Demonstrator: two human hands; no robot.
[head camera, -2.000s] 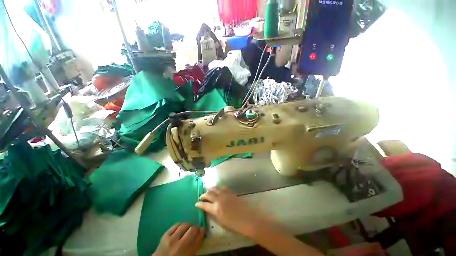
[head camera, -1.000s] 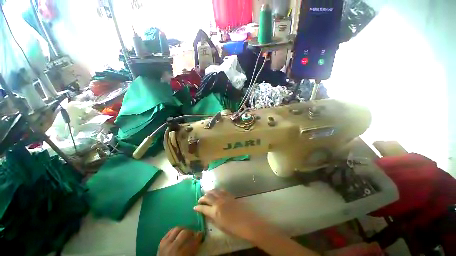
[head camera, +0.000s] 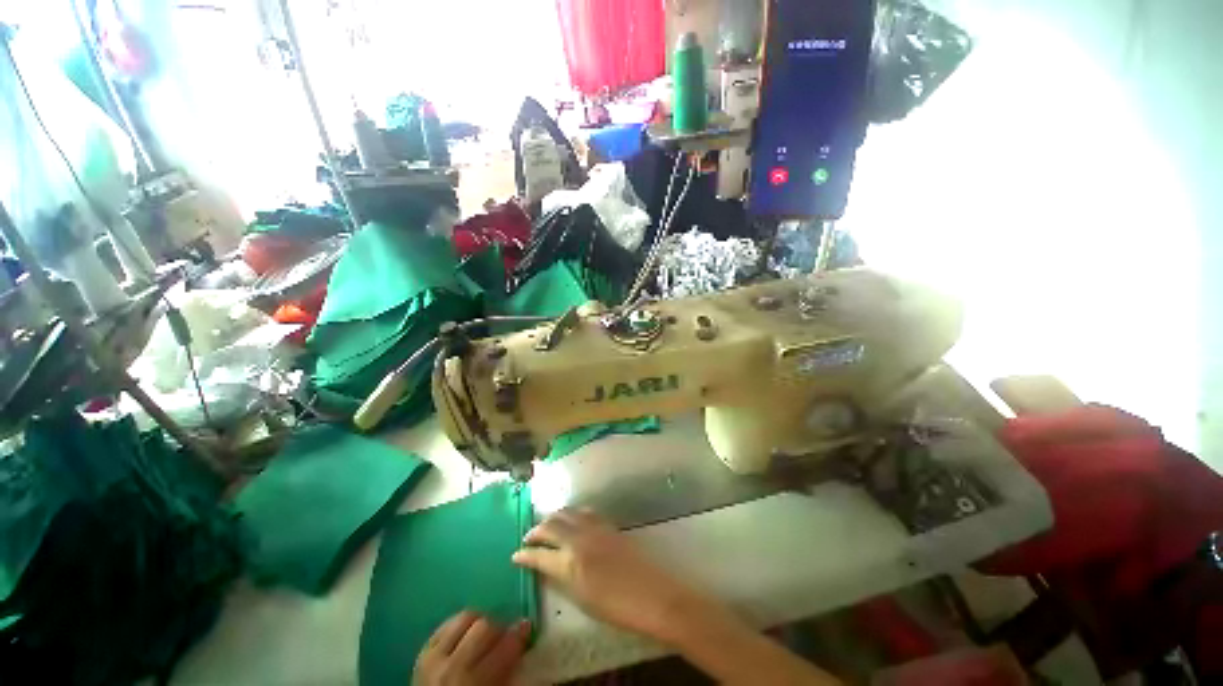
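Note:
A flat green cut piece (head camera: 443, 576) lies on the machine table, its upper right corner under the left end of the cream sewing machine head (head camera: 630, 389). A narrow folded hem (head camera: 525, 550) runs along its right edge. My right hand (head camera: 584, 563) rests with its fingertips on this hem, below the lit needle area. My left hand (head camera: 472, 651) is at the bottom of the picture, partly cut off, its fingers bent on the cloth near the hem's lower end. The needle and presser foot are too small and glaring to make out.
Waiting green pieces (head camera: 322, 503) lie left of the work. A ruffled dark-green heap (head camera: 101, 550) is at far left. A larger green stack (head camera: 382, 315) stands behind the machine. A lit phone (head camera: 810, 114) stands beside a green thread cone (head camera: 688, 87). Red cloth (head camera: 1113, 483) is at right.
The view has shifted, so the machine and phone appear farther left. Both hands stay on the cloth and hem, with only slight movement. The hem's lower end shows a little less below my right hand.

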